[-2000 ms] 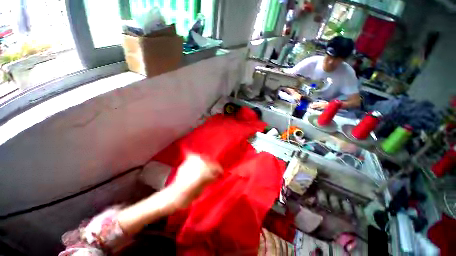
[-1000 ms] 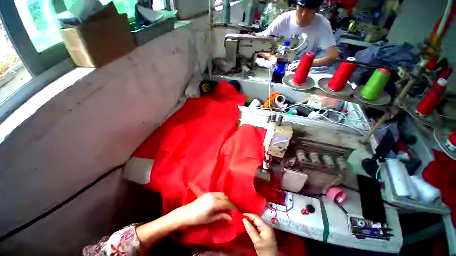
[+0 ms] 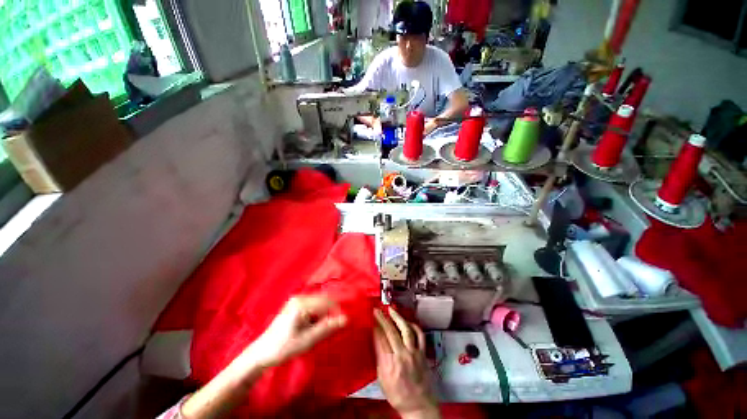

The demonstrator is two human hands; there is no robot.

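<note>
A bright red fabric panel is spread over the table left of the machine and down over the front edge. The overlock machine stands right of it, its presser foot area at the head's left end. My right hand lies flat with fingers forward on the cloth edge just in front of the foot. My left hand is over the cloth to the left, fingers bent and slightly blurred; whether it pinches cloth cannot be told.
Red thread cones and a green cone stand behind the machine. A pink roll, a black flat rectangle and a small parts tray lie right. A person sits opposite. A whitewashed wall bounds the left.
The view has swung right. My hands, together at the cloth's near edge a second ago, are now apart; my right hand has moved forward to the presser foot.
</note>
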